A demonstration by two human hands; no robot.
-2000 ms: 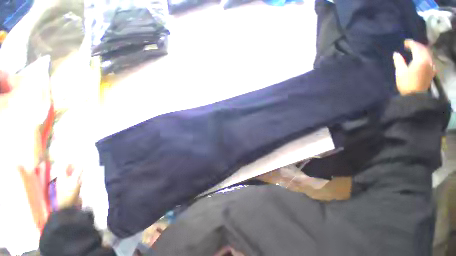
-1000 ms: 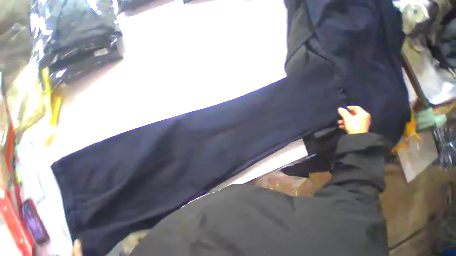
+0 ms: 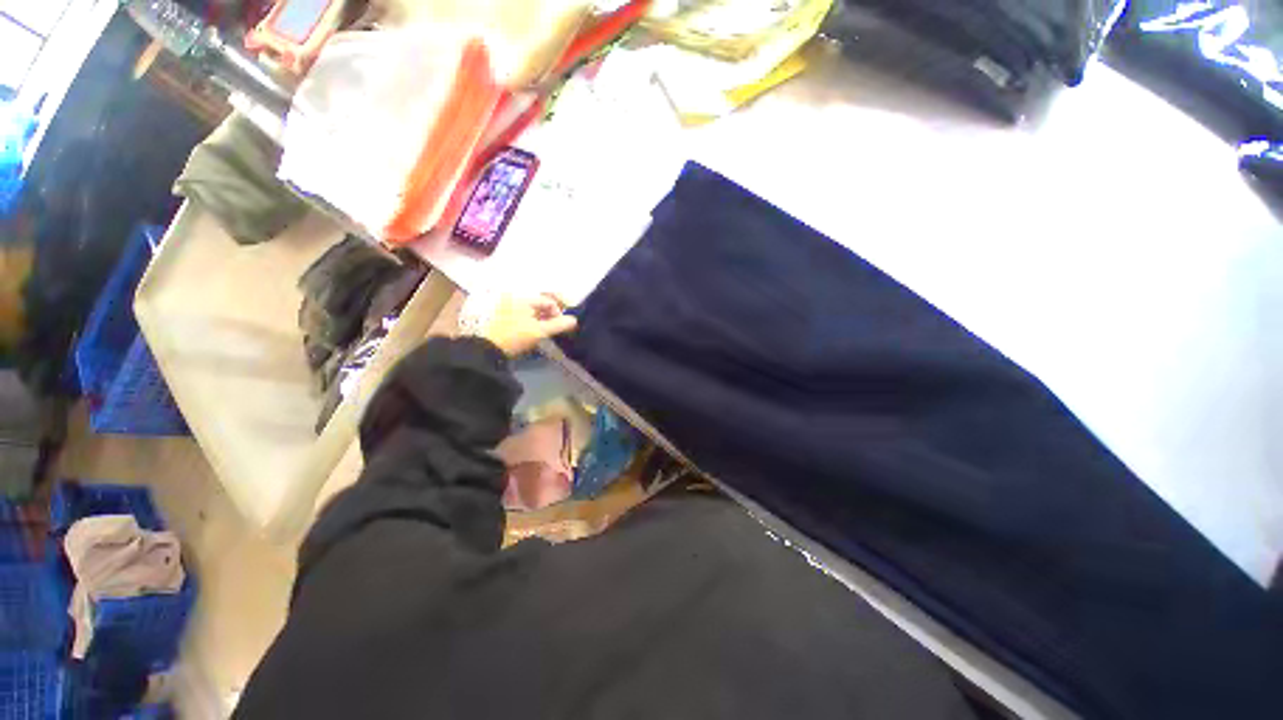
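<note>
Dark navy trousers [image 3: 901, 408] lie stretched along the near edge of the white tabletop [image 3: 1126, 281], running off the lower right of the picture. My left hand [image 3: 524, 322] is at the near corner of the leg end, its fingertips closed on the trouser cloth. My right hand is not in view. The smartphone [image 3: 495, 201], with a lit picture, lies just beyond my left hand, on white paper strips [image 3: 577, 197].
Empty poly bags with an orange band [image 3: 439, 148] lie left of the phone. Bagged trousers [image 3: 957, 42] lie along the far side. A cream trolley [image 3: 211, 352] holding dark cloth stands at the left. Blue crates [image 3: 134, 591] are on the floor, one with pale cloth.
The view has swung left, bringing the phone, trolley and crates into view. My right hand has left the picture. My left hand now shows at the trouser leg's end.
</note>
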